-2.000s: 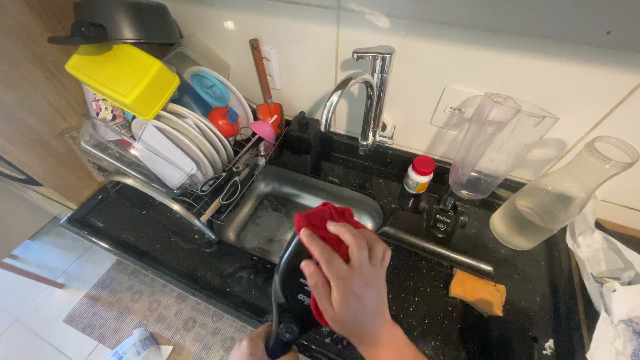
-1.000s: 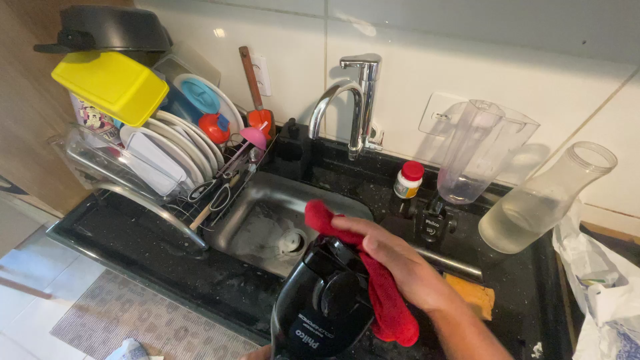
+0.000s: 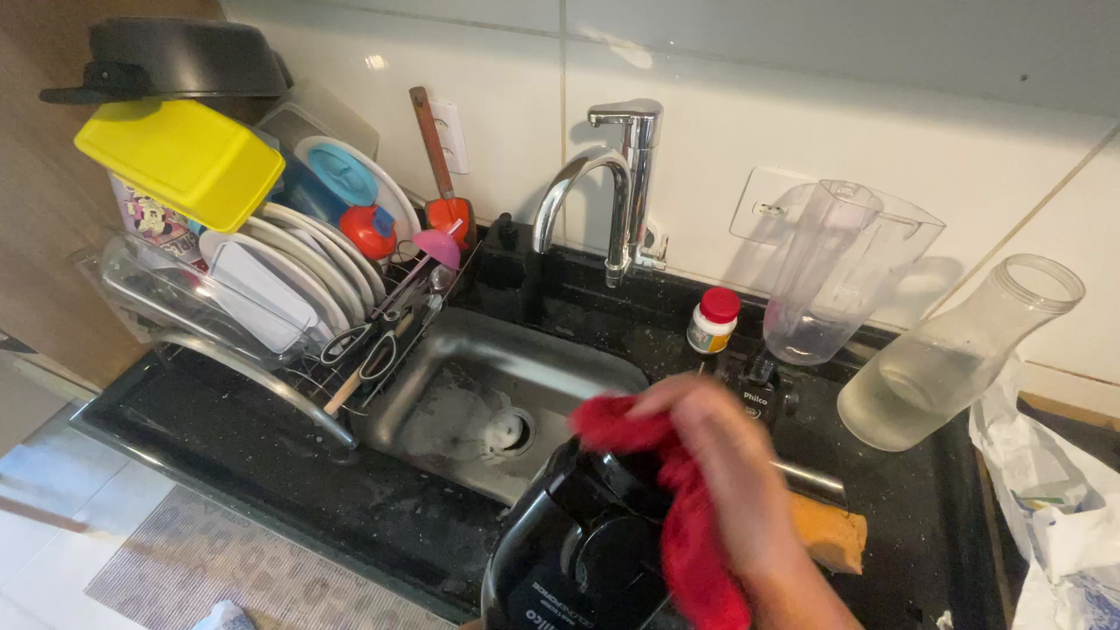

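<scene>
My right hand [image 3: 722,464], blurred, is closed on a red cloth [image 3: 700,525] and presses it against the top of a black Philco appliance body [image 3: 577,542]. The cloth hangs down along the appliance's right side. The appliance is tilted at the bottom of the view, in front of the steel sink [image 3: 472,411]. Of my left hand, only a sliver of skin may show at the bottom edge, beneath the appliance; its grip is hidden.
A loaded dish rack [image 3: 350,402] stands left of the sink, under a chrome faucet [image 3: 643,184]. To the right are a red-capped bottle [image 3: 713,322], a clear pitcher [image 3: 840,280], a glass carafe [image 3: 927,376], an orange sponge [image 3: 827,534] and a white plastic bag [image 3: 1050,490].
The red cloth, bunched under my right hand two seconds ago, now hangs down along the appliance. The appliance has turned so that its broad, lettered face shows.
</scene>
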